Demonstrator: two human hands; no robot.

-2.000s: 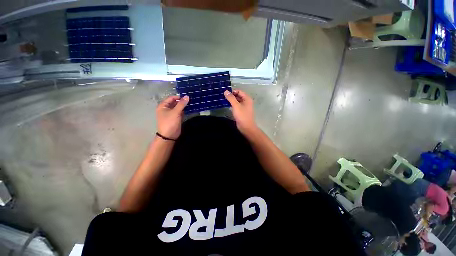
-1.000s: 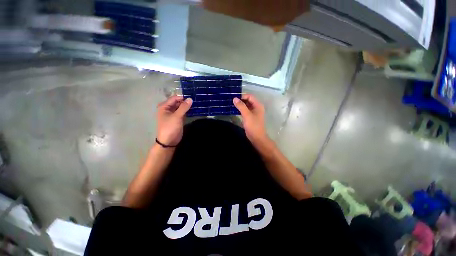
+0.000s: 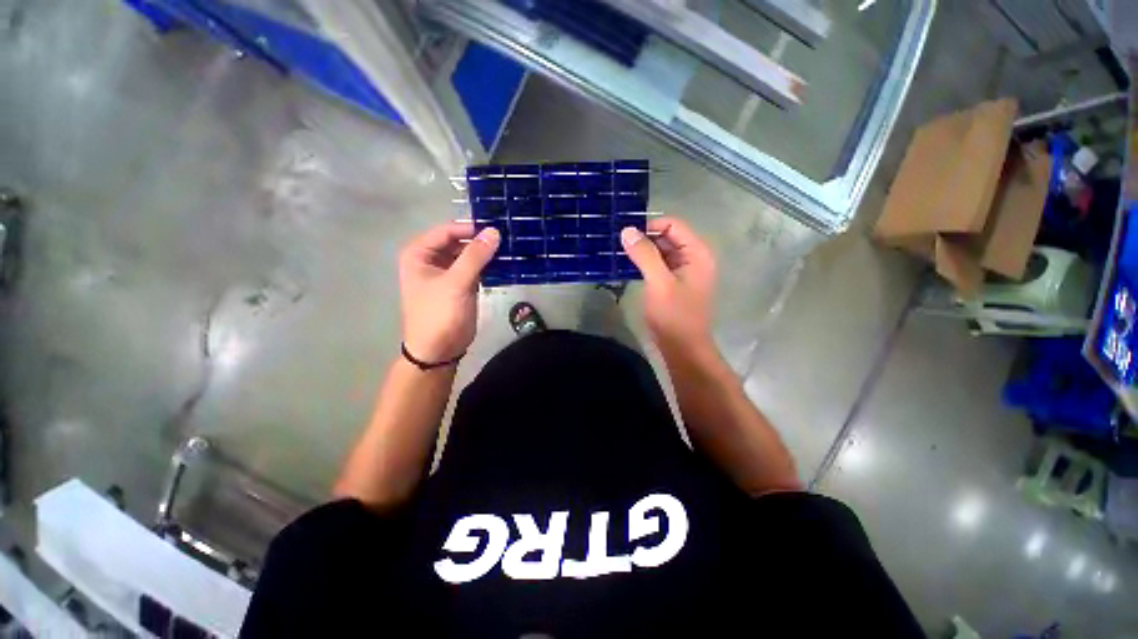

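Observation:
A dark blue solar cell string (image 3: 559,222) with thin silvery lines is held out in front of my body, over the floor. Short wire ends stick out past its left and right edges. My left hand (image 3: 439,281) grips its left edge, thumb on top. My right hand (image 3: 674,275) grips its right edge, thumb on top. Both hands are bare; the fingers under the string are mostly hidden.
The aluminium-framed output table (image 3: 799,200) stands ahead to the right, with dark blue cells partly in view. Blue machine doors (image 3: 300,63) are ahead left. A cardboard box (image 3: 967,187) and green stool (image 3: 1042,293) are at right. A white rack (image 3: 125,549) is at lower left.
The view has turned left, so the output table now lies further right and the blue doors and white rack show. Both hands still hold the string, which appears slightly larger.

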